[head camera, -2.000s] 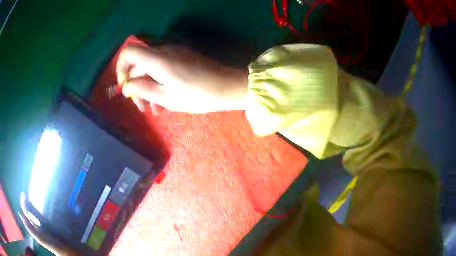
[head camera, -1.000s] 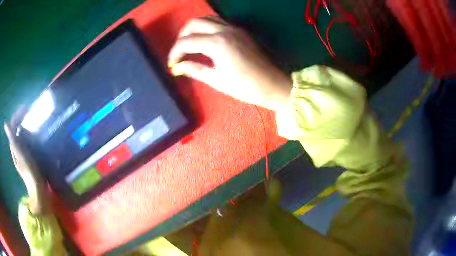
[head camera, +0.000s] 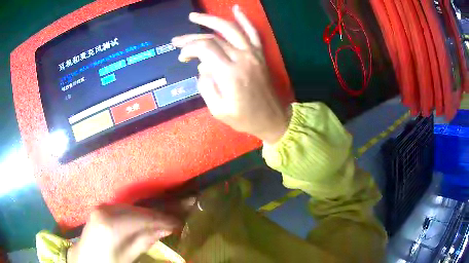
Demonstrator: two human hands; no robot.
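The tablet lies face up on the red-orange foam pad, its dark screen showing white text, small blue buttons and a row of yellowish, red and grey-blue buttons. My right hand is over the tablet's right part, fingers spread above the screen, holding nothing. My left hand is at the pad's near edge, blurred, its fingers pointing right towards a small pale curved piece. Whether it pinches anything is unclear. No cable shows at the tablet's edge.
A loose red cable coil lies on the green surface at the right. Stacked red-orange foam pads lean at the far right. Beyond are a black slatted crate, a blue bin and a yellow floor line.
My left hand has left the tablet's left edge for the pad's near edge. My right hand has moved from beside the tablet to over its screen. The tablet and pad appear turned and higher in view.
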